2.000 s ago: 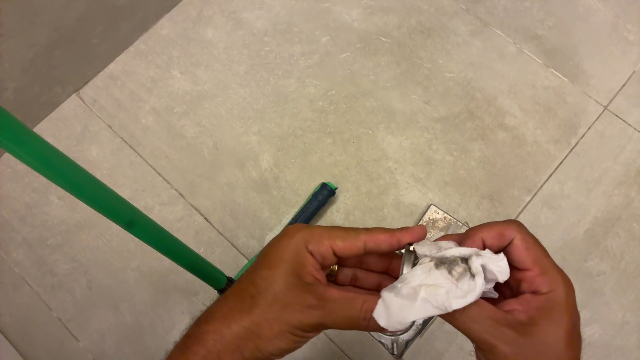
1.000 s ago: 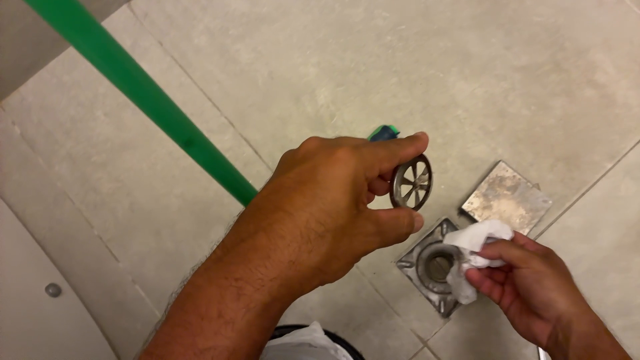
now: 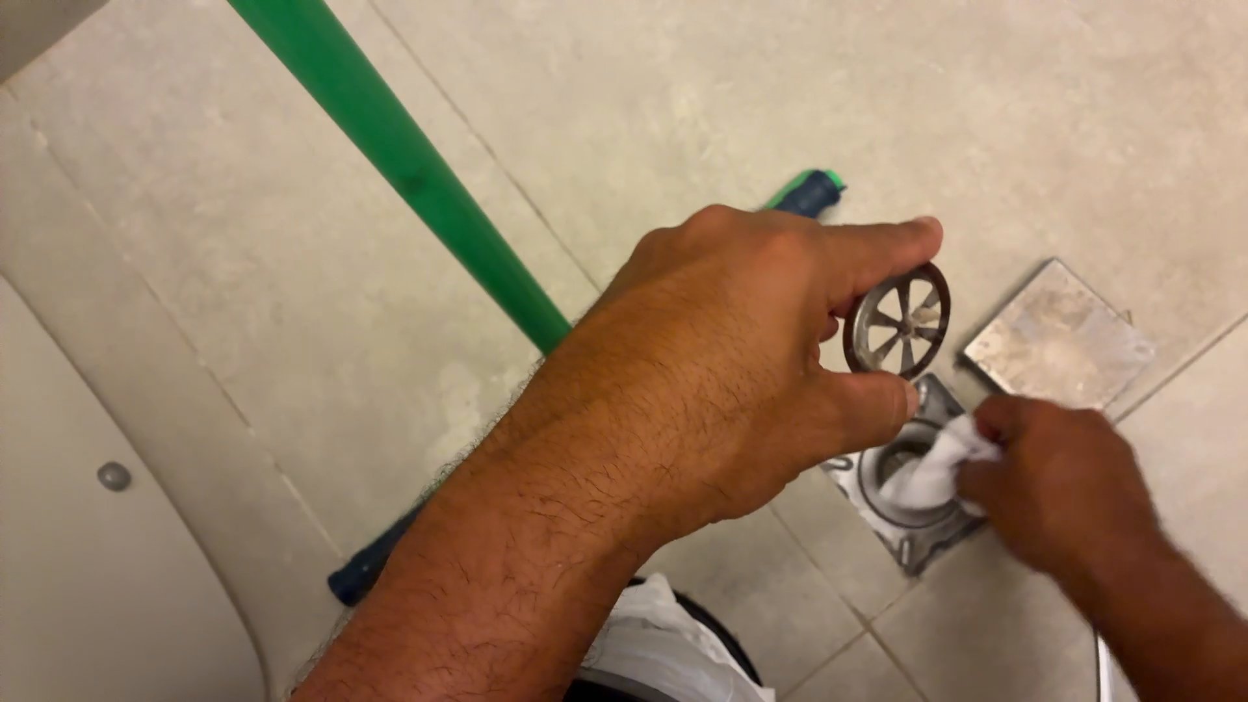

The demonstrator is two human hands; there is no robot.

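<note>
Between its thumb and index finger, my left hand (image 3: 751, 361) holds a round metal drain strainer (image 3: 897, 322) with spoke-like slots, tilted above the floor. My right hand (image 3: 1063, 478) grips a crumpled white paper tissue (image 3: 941, 468), which reaches into the round opening of a square metal floor drain (image 3: 912, 556). My left thumb covers part of the drain frame from view. Just beyond the drain, a square metal cover (image 3: 1058, 336) with stains lies on the tiles.
A green pole (image 3: 419, 175) slants down from the top left behind my left hand. A blue and green squeegee head (image 3: 814, 193) shows partly on the floor. A bin with a white liner (image 3: 668, 643) stands at the bottom, and a pale panel (image 3: 88, 546) at the left.
Two seconds ago both hands were together at the tissue; now they are apart, the left showing the strainer. Since one second ago, the tissue has moved from the drain's edge into its opening.
</note>
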